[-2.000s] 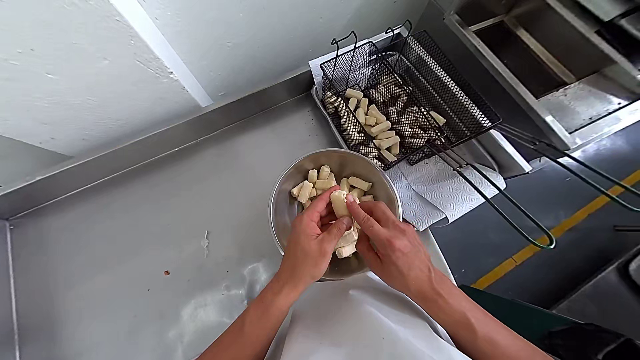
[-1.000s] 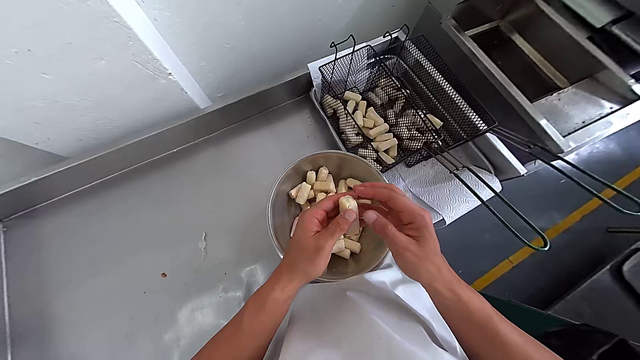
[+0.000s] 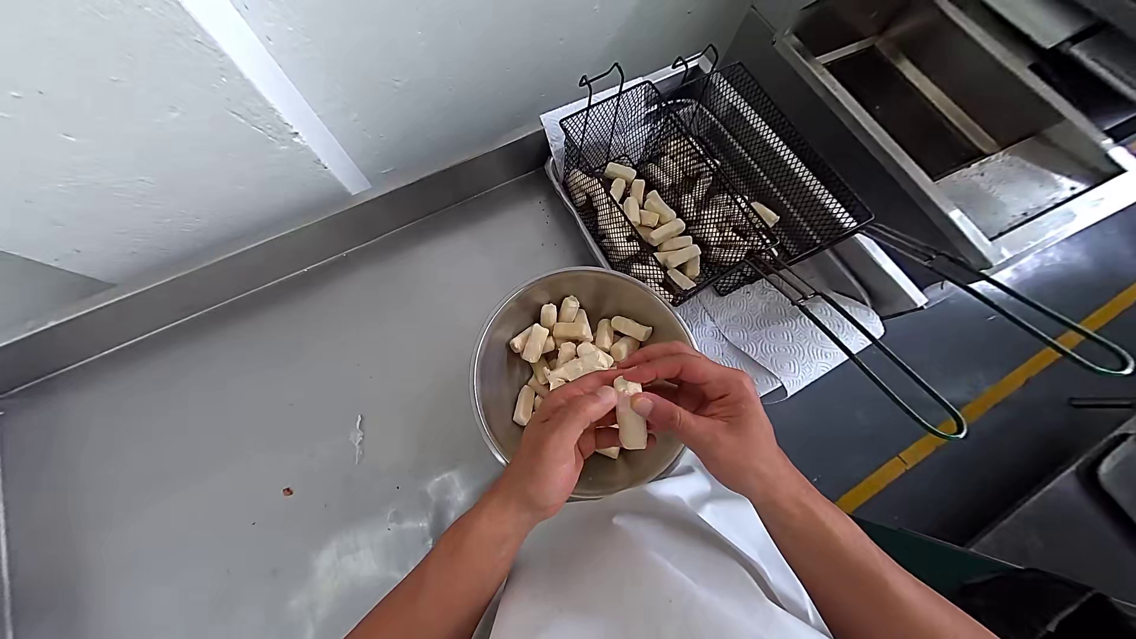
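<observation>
A pale, stick-shaped food piece [image 3: 632, 424] is pinched between my two hands over a round steel bowl [image 3: 484, 373]. My left hand [image 3: 564, 435] grips it from the left with thumb and fingers. From the other side my right hand [image 3: 710, 408] presses thumb and fingertips on its upper part. Several similar pale pieces [image 3: 572, 330] lie in the bowl, some hidden below my hands. What exactly the pieces are made of, I cannot tell.
Behind the bowl at the right, two black wire fryer baskets [image 3: 710, 177] with long green handles [image 3: 887, 373] rest over a tray with paper towels [image 3: 772, 333]; pale pieces lie in them. A steel fryer well [image 3: 941, 98] stands at the far right. The steel counter [image 3: 222, 399] meets a wall behind.
The piece between my hands now hangs lower and more upright, with more of its length showing. My hands remain over the bowl throughout.
</observation>
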